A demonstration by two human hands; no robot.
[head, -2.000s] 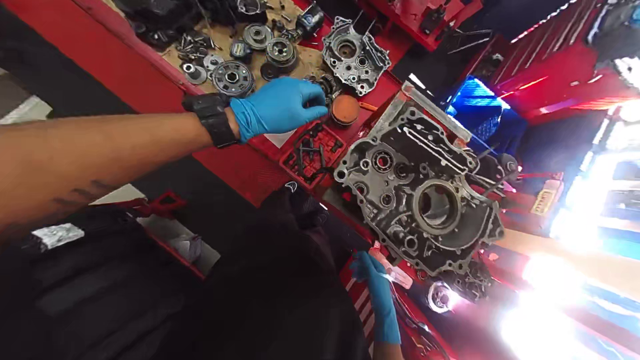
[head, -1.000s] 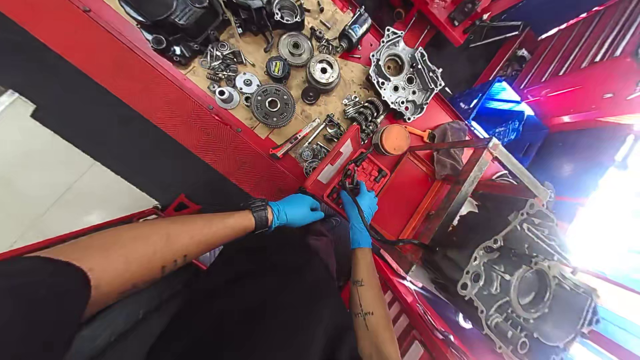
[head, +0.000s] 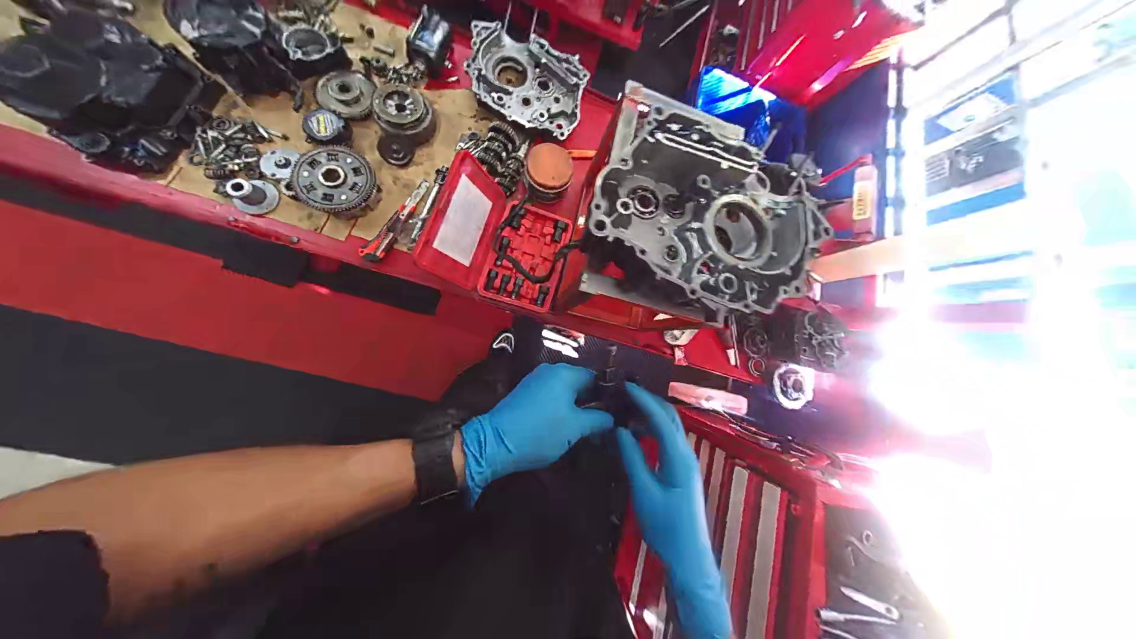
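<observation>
My left hand (head: pixel 543 415), blue-gloved with a black watch at the wrist, holds a small dark metal tool (head: pixel 610 377) in front of my body. My right hand (head: pixel 666 466), also gloved, has its fingertips around the same tool from the other side. The fingers and dark clothing hide part of the tool. Beyond the hands, an open red tool case (head: pixel 532 244) with black fittings and a black cable lies at the bench edge. An engine crankcase half (head: pixel 710 213) sits right of it on a metal frame.
Across the bench are a clutch basket gear (head: pixel 334 177), a second crankcase half (head: pixel 528 78), a round container with an orange lid (head: pixel 549 169), a red-handled tool (head: pixel 390 226), loose bolts (head: pixel 226 142) and dark engine covers (head: pixel 89 80). A red slatted cabinet (head: pixel 745 524) stands at lower right.
My right hand has left the red case and now meets my left hand at a dark tool in front of my body. A second ago, my left hand was apart from it. The view has shifted.
</observation>
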